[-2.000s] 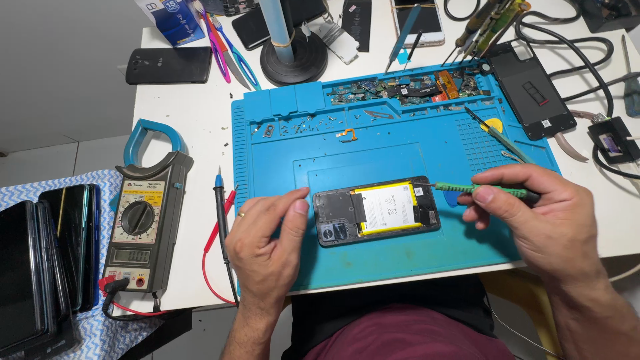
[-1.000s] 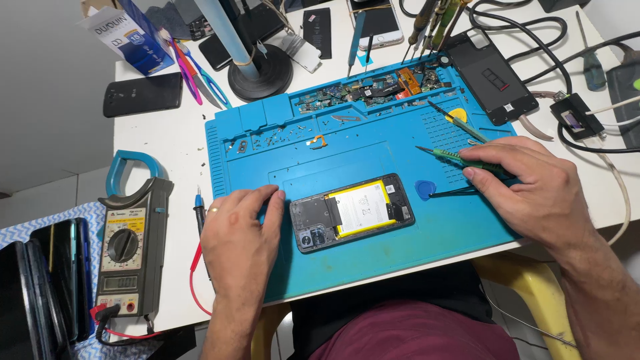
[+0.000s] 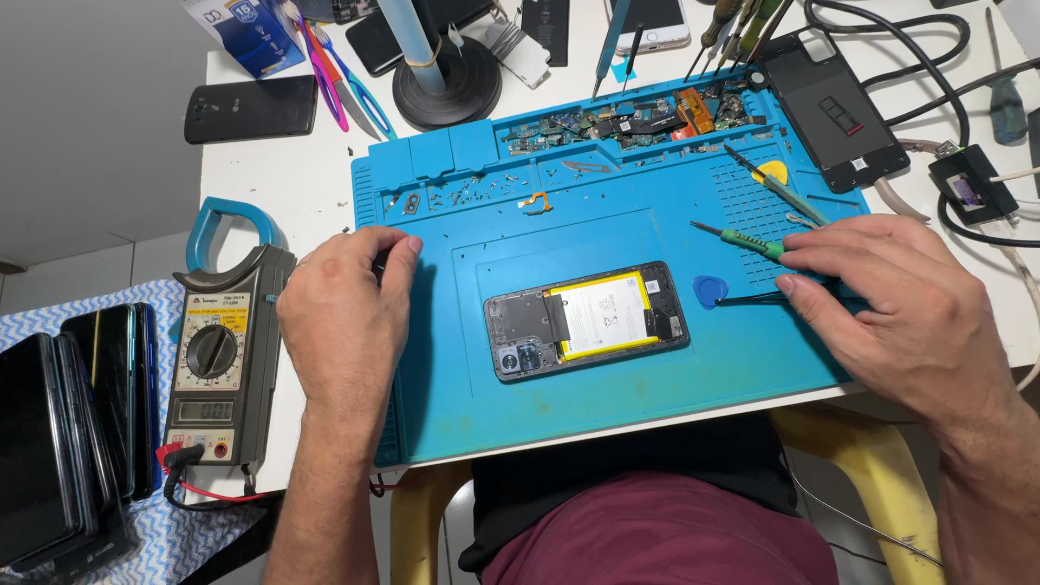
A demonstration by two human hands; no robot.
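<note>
An opened smartphone (image 3: 520, 321) lies on the blue silicone repair mat (image 3: 455, 414), its battery (image 3: 605, 317) and rear cameras exposed. My right hand (image 3: 894, 317) has its fingers on a green-handled screwdriver (image 3: 751, 242), whose tip points left over the mat. Beneath that hand, thin black tweezers reach toward a blue opening pick (image 3: 710, 290). My left hand (image 3: 349, 301) is at the mat's left edge, thumb and index finger bent toward each other; whether something small is between them cannot be told. Beyond the screwdriver lie a yellow pick (image 3: 769, 172) and another slim tool (image 3: 784, 195).
A clamp meter (image 3: 219, 349) stands left of my left hand, near stacked phones (image 3: 49, 439). Circuit boards (image 3: 569, 130) and small screws fill the mat's rear trays. A phone back cover (image 3: 837, 114), cables and a USB tester (image 3: 971, 183) are at right; a round black stand base (image 3: 447, 85) is behind.
The screwdriver in my right hand has moved away from the phone's right end, out over the mat. My left hand has moved away from the phone toward the mat's left edge.
</note>
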